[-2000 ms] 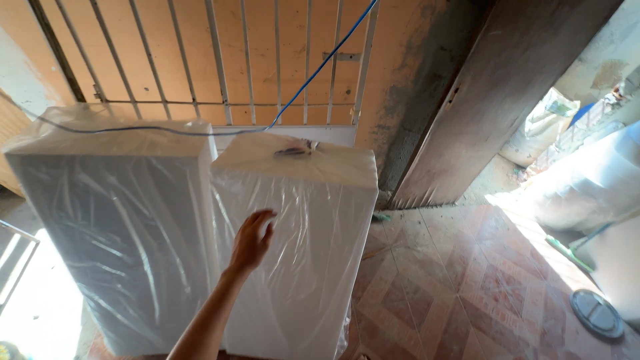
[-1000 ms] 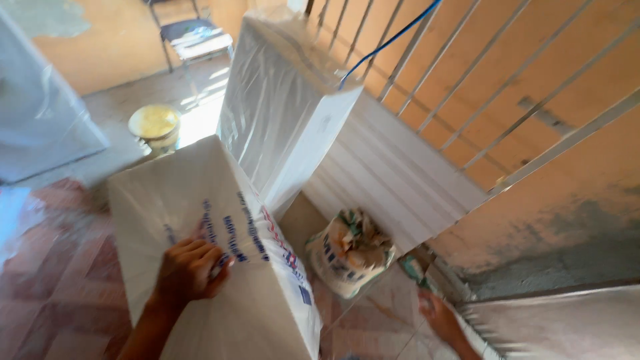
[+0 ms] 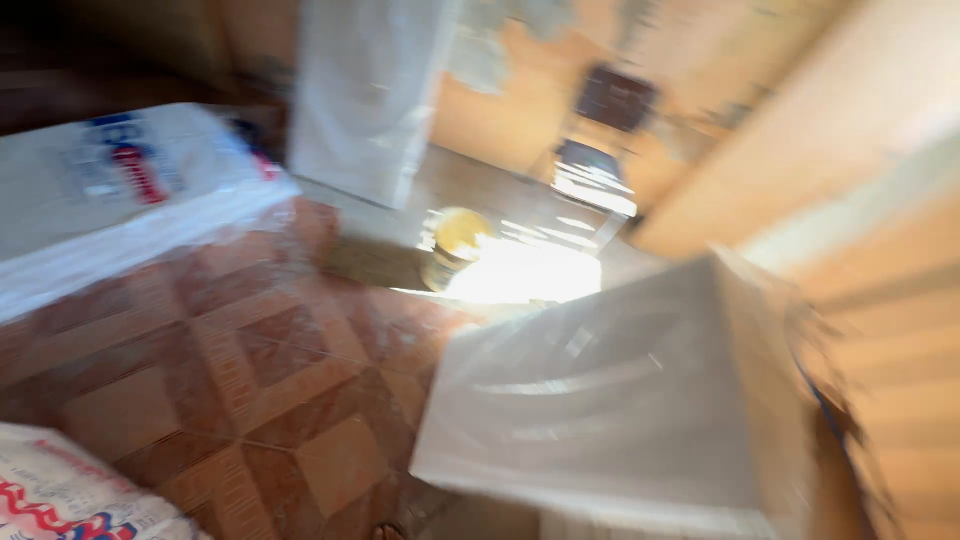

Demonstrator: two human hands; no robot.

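Note:
Neither my left hand nor my right hand shows in the head view now. Closest to me at the lower right stands a large white block wrapped in clear plastic (image 3: 600, 405). Another white wrapped block with blue and red printing (image 3: 60, 187) reaches in from the left edge. Part of a printed white package (image 3: 67, 487) shows in the lower left corner. The picture is blurred, so fine detail is lost.
A tall white wrapped panel (image 3: 364, 97) stands at the back. Near it are a yellow-topped bucket (image 3: 459, 232) in glaring sunlight and a chair (image 3: 592, 161) by the orange wall (image 3: 495, 127). Patterned reddish tiles (image 3: 285, 390) cover the floor. A blue cable (image 3: 829, 420) hangs at the right.
The view has swung strongly to the left. Both hands, one of them on a printed wrapped block a second ago, have gone out of view.

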